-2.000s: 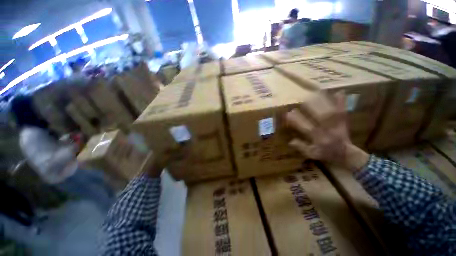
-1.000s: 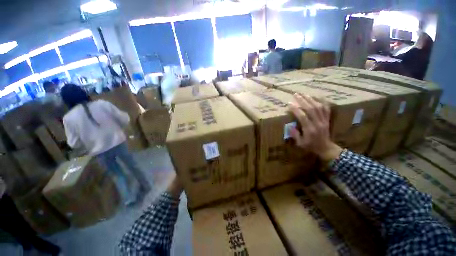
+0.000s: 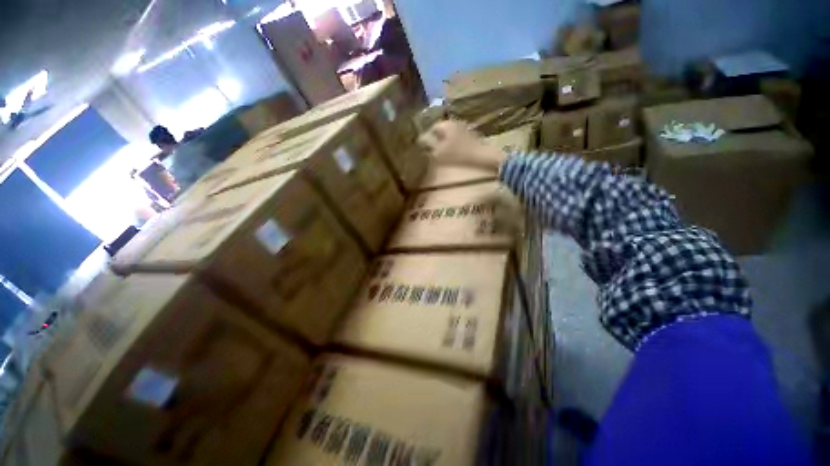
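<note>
A row of closed brown cartons [image 3: 300, 264] with small white labels on their ends stands on a lower layer of cartons [image 3: 428, 305] with black print on top. My right hand [image 3: 455, 146], bare and blurred, is at the far end of the labelled row, above the lower layer. Its fingers seem bent near the end carton; contact cannot be told. My left hand is not in view.
A large carton [image 3: 728, 173] with pale items on top stands on the grey floor at the right. More cartons [image 3: 491, 91] are stacked beyond the pallet stack. A person [image 3: 162, 141] is far off at the upper left.
The view has swung right and tilted. My right hand has moved from the labelled cartons near the middle to the row's far end. My left arm has gone out of view.
</note>
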